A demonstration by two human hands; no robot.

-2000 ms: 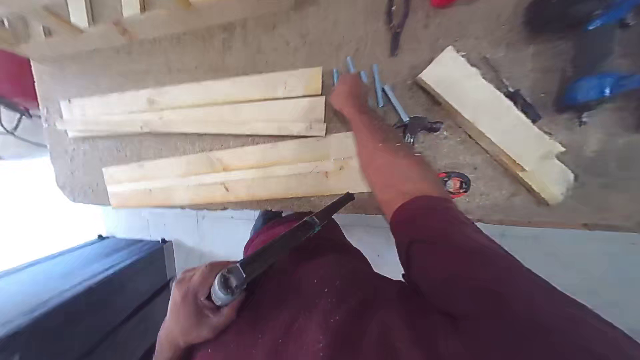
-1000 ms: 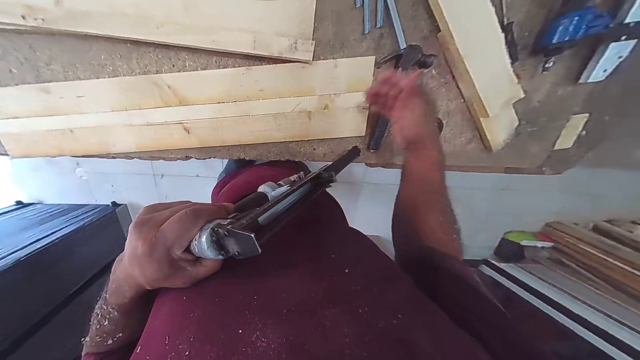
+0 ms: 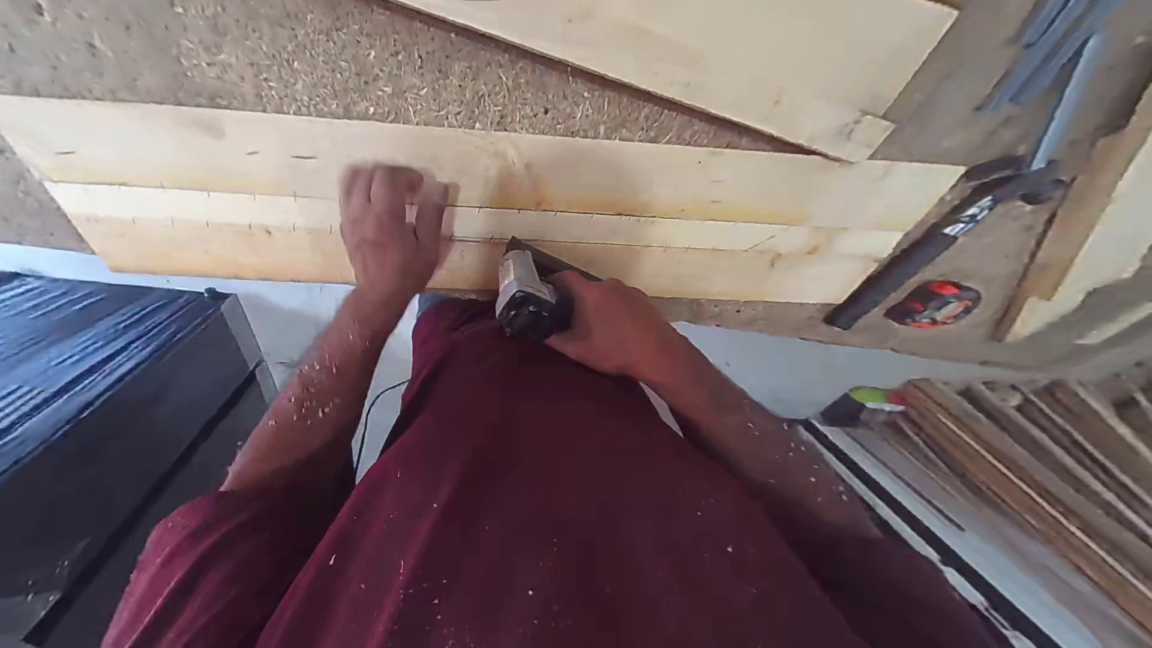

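My right hand grips a pneumatic stapler or nailer, its nose at the seam of a narrow light wood strip. This strip lies along a wider board, with another pale wood edge on the near side. Small staples or nails dot the strip and boards. Over the strip, to the left of the tool, is my left hand, blurred, its fingers somewhat apart and nothing seen in it. Whether it touches the wood is hard to tell.
A claw hammer and a red and black tape measure lie at right on the chip-strewn bench. Beyond are another board, grey metal bars and a wood piece. Boards are stacked lower right; a dark cabinet stands left.
The tool has passed from my left hand to my right and is now at the wood strip. My left hand has moved over the boards. The view has moved closer to the boards.
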